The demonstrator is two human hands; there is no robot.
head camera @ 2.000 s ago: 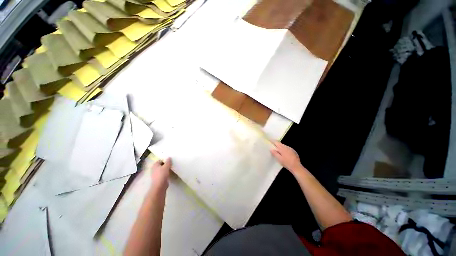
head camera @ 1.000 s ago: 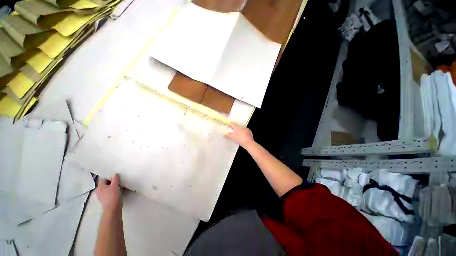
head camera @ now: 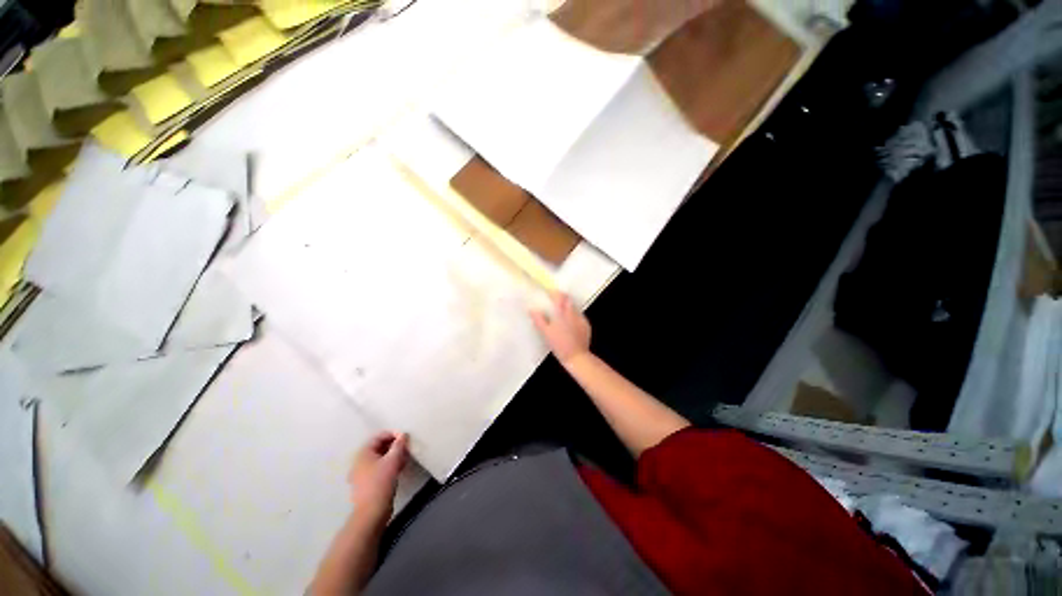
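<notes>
A large white-grey paperboard sheet [head camera: 384,274] lies on the table in front of me, a pale-yellow strip [head camera: 478,227] along its far edge. My left hand [head camera: 379,468] has its fingertips at the sheet's near edge, close to the near corner. My right hand [head camera: 565,327] holds the sheet's right edge near the far corner; the fingers' undersides are hidden. Beyond the strip, a small brown panel part [head camera: 512,211] shows between the sheet and a folded white sheet [head camera: 594,151]. Larger brown panels [head camera: 722,70] lie beyond, partly under the white sheet.
Overlapping grey-white boards [head camera: 140,256] lie on the left of the table. A wavy row of olive-yellow folded pieces [head camera: 175,70] runs along the far left side. On the right, past a dark gap, stand metal shelves [head camera: 873,448] with white bundles and a black heap [head camera: 932,279].
My left hand has moved right along the sheet's near edge, toward its near corner. My right hand stays by the far right corner. The camera view has shifted.
</notes>
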